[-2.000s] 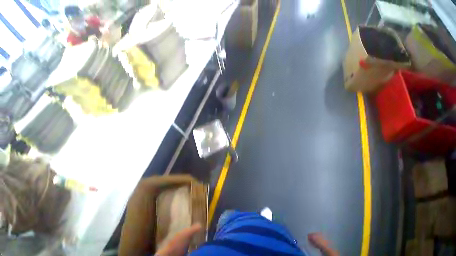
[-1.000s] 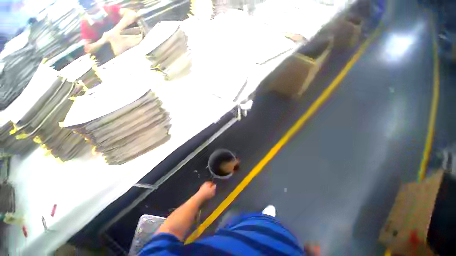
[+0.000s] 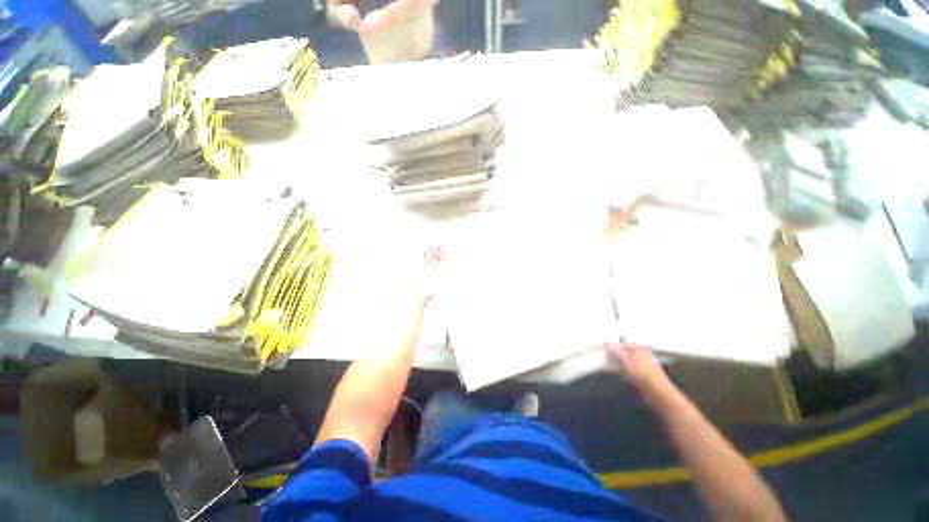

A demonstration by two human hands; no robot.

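Note:
Flat cream panels lie on the bright white table in front of me, their near corner reaching over the front edge. My left hand is at their left side, mostly washed out by glare, so its grip cannot be told. My right hand is at their near right corner, fingers against the edge; whether it grips them is unclear. Another pale stack lies just to the right. A smaller stack of panels lies behind the cream panels.
Yellow-edged stacks stand on the left; more stand at the back right. Another person's hand shows across the table. Below the front edge are a cardboard carton, a small metal-topped stand and a yellow floor line.
The view has turned from the aisle to face the table. My left hand has moved from beside the round bin below the table to the panels; my right hand has come up to their edge.

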